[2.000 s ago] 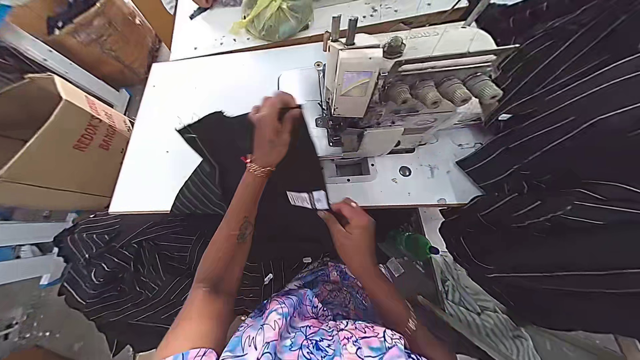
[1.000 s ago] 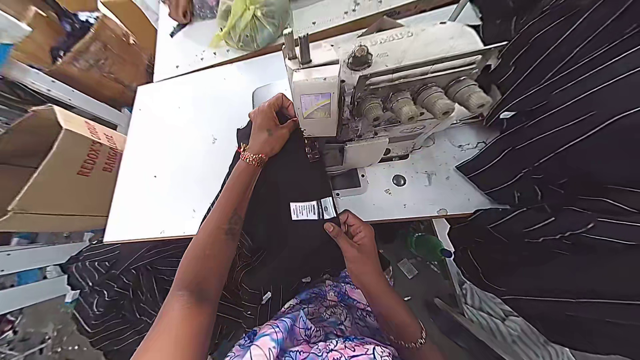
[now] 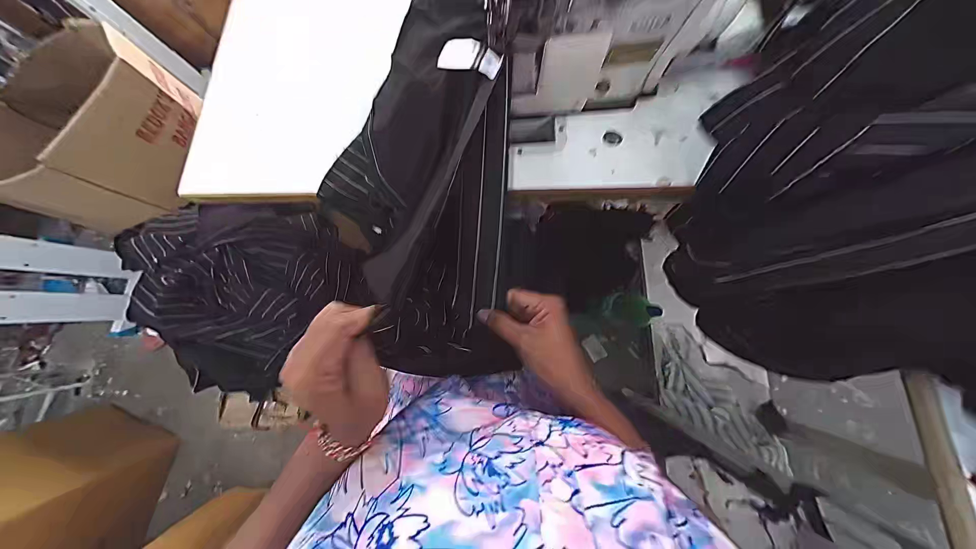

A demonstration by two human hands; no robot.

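Observation:
A black striped garment piece [image 3: 450,213] runs from the sewing machine [image 3: 572,69] down over the table's front edge to my lap. White labels [image 3: 460,55] lie on its upper part, close to the machine. Below the table edge, my left hand [image 3: 339,374] pinches the fabric's left side between thumb and fingers. My right hand [image 3: 537,328] pinches the right edge at about the same height. The cloth hangs between the two hands. The needle area is at the top of the view, blurred and partly cut off.
Bunched striped fabric [image 3: 244,282] hangs at the left below the white tabletop [image 3: 282,99]. An open cardboard box [image 3: 114,145] stands farther left. More dark striped fabric [image 3: 831,229] covers the right side. A green object [image 3: 629,309] is under the table.
Both hands have moved from beside the machine down to my lap, and more striped cloth now shows below the labels. The labels are nearer the machine. The view has shifted downward.

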